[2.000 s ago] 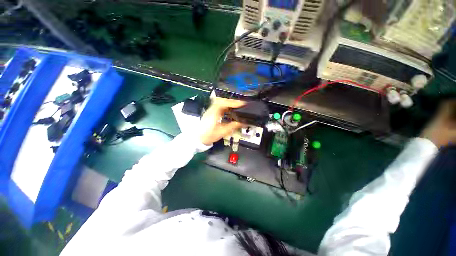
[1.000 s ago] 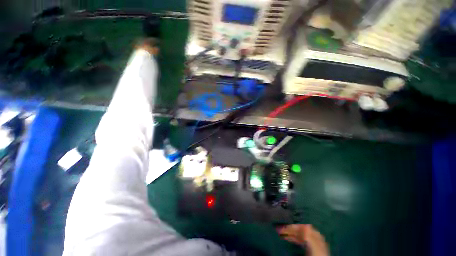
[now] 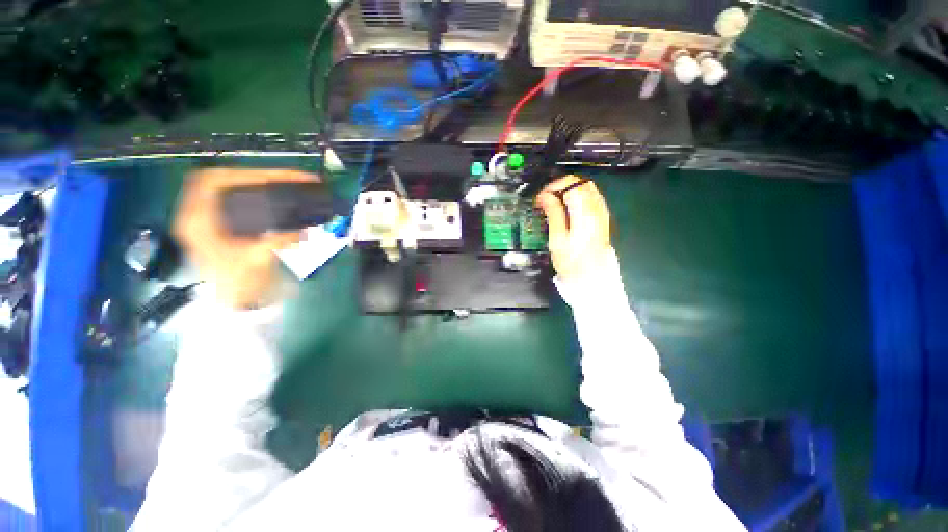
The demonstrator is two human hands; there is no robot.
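Note:
My left hand is blurred at the left of the fixture and holds a black power adapter. My right hand is at the right edge of the green circuit board, with a thin black cable between its fingers; the plug tip is hidden. The white mains socket sits left of the board on the black fixture base. A small red switch shows dimly at its front. Green caps stand behind the board.
Beige instruments stand behind, with a red lead and a blue wire coil. A white paper lies left of the fixture. Blue bins stand at the left and right. Black adapters lie near the left bin.
My left hand has come back from the rear left with an adapter in it. My right hand has moved from the front edge up to the board with a cable. The camera view has shifted.

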